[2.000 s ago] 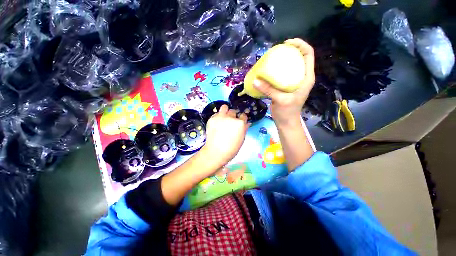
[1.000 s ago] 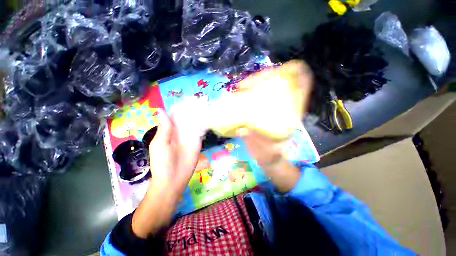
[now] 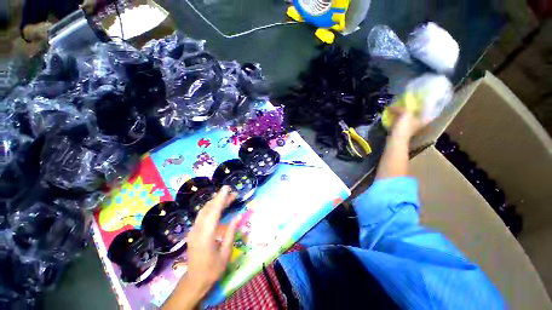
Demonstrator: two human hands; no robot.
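Several glossy black round housings (image 3: 167, 226) lie in a slanting row on the cartoon-printed mat (image 3: 290, 200). My left hand (image 3: 207, 245) is over the mat's near side, fingers apart, with fingertips at the edge of the housings near the middle of the row. Nothing shows held in it. My right hand (image 3: 404, 121) is out at the right, past the mat, with its fingers around a blurred pale yellow-white squeeze bottle (image 3: 431, 95), near the carton's edge. The bottle's tip cannot be made out.
Bagged black housings (image 3: 66, 145) heap at left. Purple parts (image 3: 263, 123) and a thin stick (image 3: 302, 164) lie on the mat. Beyond are black small parts (image 3: 345, 85), yellow-handled pliers (image 3: 358, 142), white-clear bundles (image 3: 434, 45) and a fan (image 3: 321, 11). A carton (image 3: 478, 242) stands right.
My right hand has carried the bottle from over the mat out to the right. My left hand has come down beside the housings, uncovering the row. The view has shifted, showing more of the bench's far side.
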